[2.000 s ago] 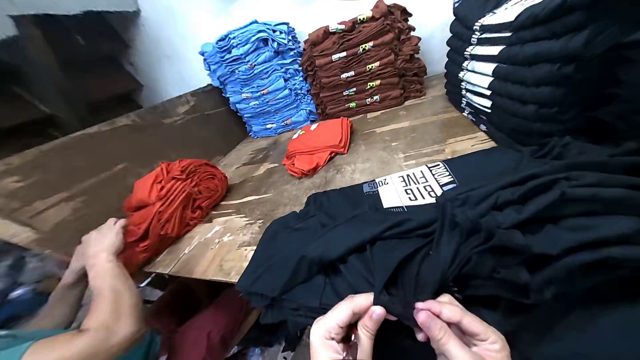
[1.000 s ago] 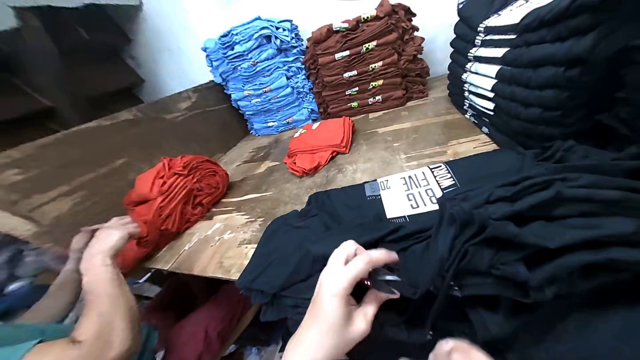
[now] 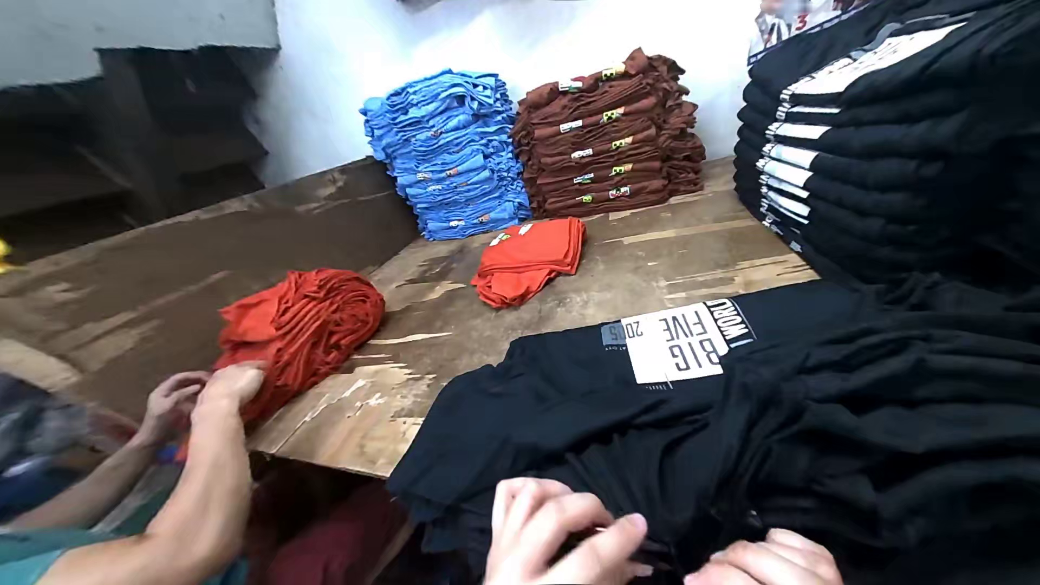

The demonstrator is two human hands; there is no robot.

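Note:
Black printed T-shirts (image 3: 569,382) lie in an overlapping heap across the right front of the wooden table. At their near edge, low in the view, my left hand (image 3: 561,532) has its fingers curled; whether it still holds the small dark tool is hidden. My right hand (image 3: 768,561) is beside it to the right, fingers bent against the black cloth and cut off by the lower edge. Between the two hands the cloth is dark and its details are hard to make out.
A co-worker's hands (image 3: 203,398) touch a bundle of red shirts (image 3: 301,333) at the left. Folded red shirts (image 3: 532,256) lie mid-table. Behind stand stacks of blue shirts (image 3: 451,154) and brown shirts (image 3: 609,138); folded black shirts (image 3: 861,154) are piled at the right.
My left hand was raised over the black cloth with a small dark tool a second ago; it is now lower, near the cloth's edge. My right hand shows more than it did then.

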